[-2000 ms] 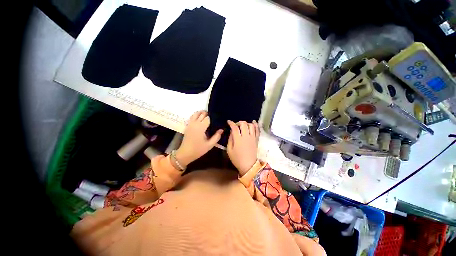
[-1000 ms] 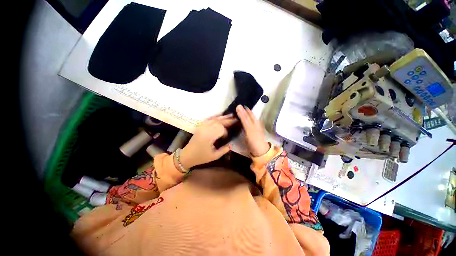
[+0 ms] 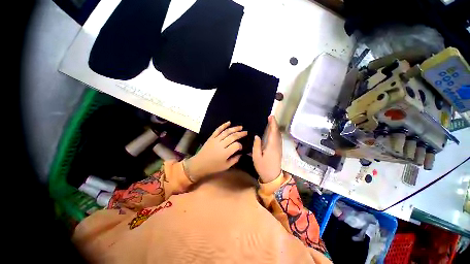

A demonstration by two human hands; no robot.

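Note:
A black cut panel [image 3: 244,98] lies flat on the white table in front of me, its near end hanging toward my lap. My left hand [image 3: 220,150] lies on the panel's lower part with fingers spread. My right hand [image 3: 269,150] rests at the panel's right edge, on its side, thumb apart from the fingers. Two stacks of black panels lie further left, one at the far left [image 3: 129,41] and one beside it [image 3: 200,44], which the panel's top left corner meets.
The cream-white overlock machine [image 3: 397,116] stands at the right with its shiny side plate [image 3: 322,103]. A green basket [image 3: 64,154] with thread cones is below left. A blue basket [image 3: 322,219] is below right. A dark cord crosses the table at right.
The black panel was bunched and folded under my hands; now it is spread flat. My left hand has opened over it, and my right hand has moved slightly right and down.

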